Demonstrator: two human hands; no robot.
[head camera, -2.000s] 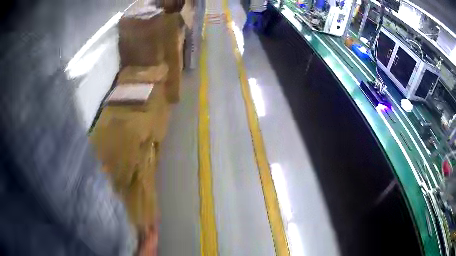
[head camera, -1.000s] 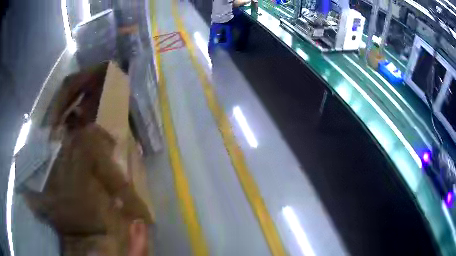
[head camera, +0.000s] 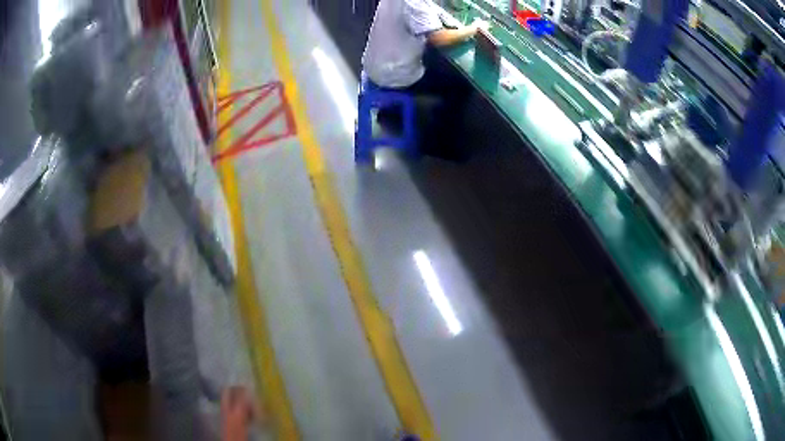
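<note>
My left hand (head camera: 237, 413) is small, blurred and cut off by the bottom edge, left of centre; I cannot tell whether it holds anything. My right hand is out of the picture. Nearest in front of me is the grey floor (head camera: 370, 215), with two long yellow lines (head camera: 338, 250) running away from me and a red crossed rectangle (head camera: 258, 119) between them farther up.
A green bench (head camera: 594, 202) curves along the right, with blurred equipment (head camera: 689, 168) on it. A person in a light shirt (head camera: 396, 47) sits at it on a blue stool (head camera: 387, 125). Blurred grey shapes (head camera: 77, 250) and a small brown patch (head camera: 119, 189) stand at the left.
The view has moved forward along the aisle. The seated person, stool and red floor mark are nearer. The large brown boxes at the left have mostly passed out of view. My left hand stays low.
</note>
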